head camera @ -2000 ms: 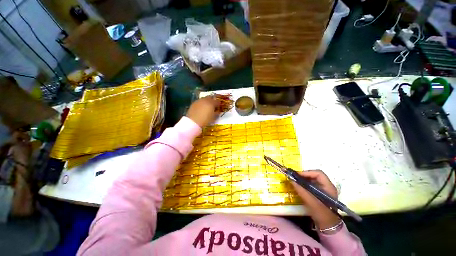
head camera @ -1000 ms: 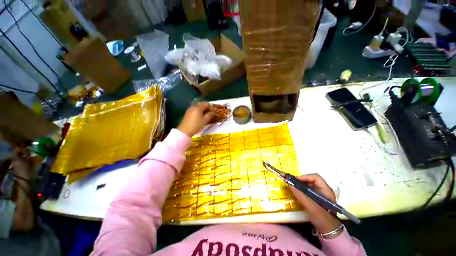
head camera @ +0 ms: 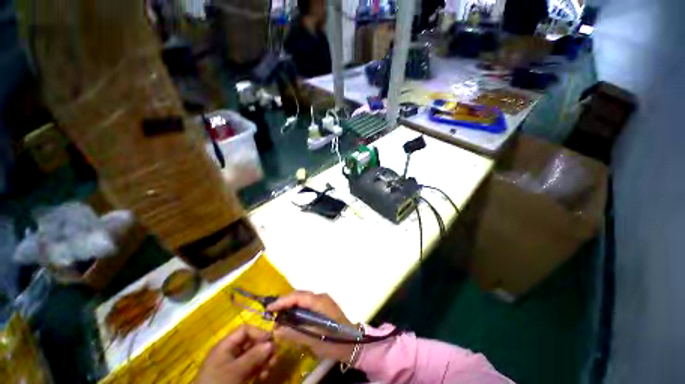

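The golden-yellow film panel point(head camera: 169, 349) lies on the white bench, cut off by the lower edge. My right hand point(head camera: 312, 319) holds the dark grey soldering iron point(head camera: 319, 322), its thin tip pointing left over the panel. My left hand point(head camera: 239, 355) is low over the panel just left of the iron, fingertips pinched together; blur hides whether a wire is between them. The orange-brown wire pile point(head camera: 131, 311) lies at the panel's far edge beside a small round tin point(head camera: 181, 285).
A tall cardboard box point(head camera: 128, 127) stands behind the panel. A black phone point(head camera: 323, 204) and the black soldering station point(head camera: 384, 191) with cables are farther along the bench. An open carton point(head camera: 526, 232) stands right of the bench. A person point(head camera: 308, 41) is at the back.
The view has swung to the right. My left hand has left the wire pile and is now over the panel near the iron. My right hand still holds the iron.
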